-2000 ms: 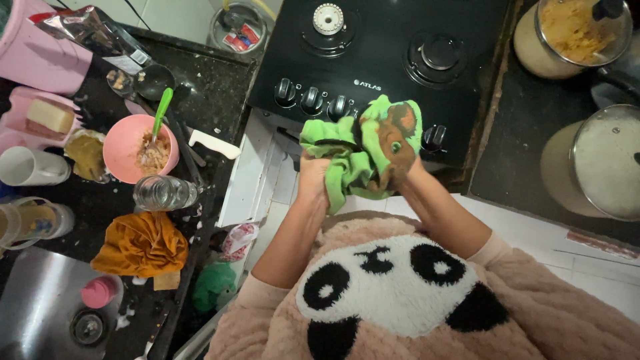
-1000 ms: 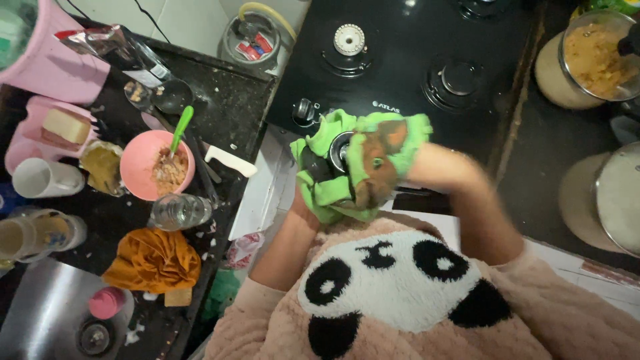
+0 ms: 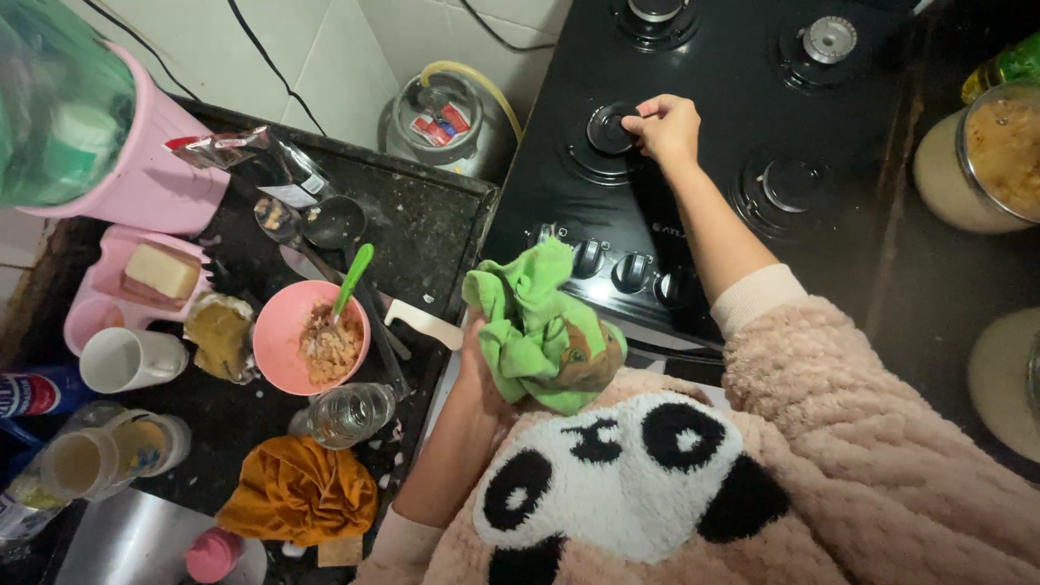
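Note:
My left hand (image 3: pixel 479 370) is mostly hidden behind a bunched green printed cloth (image 3: pixel 532 329), which it holds close to my chest at the stove's front edge. With thumb and fingers, my right hand (image 3: pixel 666 128) grips the rim of a round black burner cap (image 3: pixel 611 128) at the front left burner of the black gas cooktop (image 3: pixel 699 195). Whether the cap rests fully on its burner cannot be told. Black control knobs (image 3: pixel 632 272) line the front edge beside the cloth. At the back right burner, a metal burner head (image 3: pixel 829 39) shows without a black cap.
On the left counter are a pink bowl (image 3: pixel 272 337) with food and a green-handled utensil, a white-handled knife (image 3: pixel 422 323), a glass jar (image 3: pixel 353 414), an orange cloth (image 3: pixel 305 491) and a white mug (image 3: pixel 130 359). Lidded pots (image 3: pixel 938 175) stand at right. A gas cylinder (image 3: pixel 443 122) is behind.
My right hand has left the green cloth and reached forward to the front left burner, where a bare metal burner head showed before. A black cap is now there. My left hand keeps the cloth.

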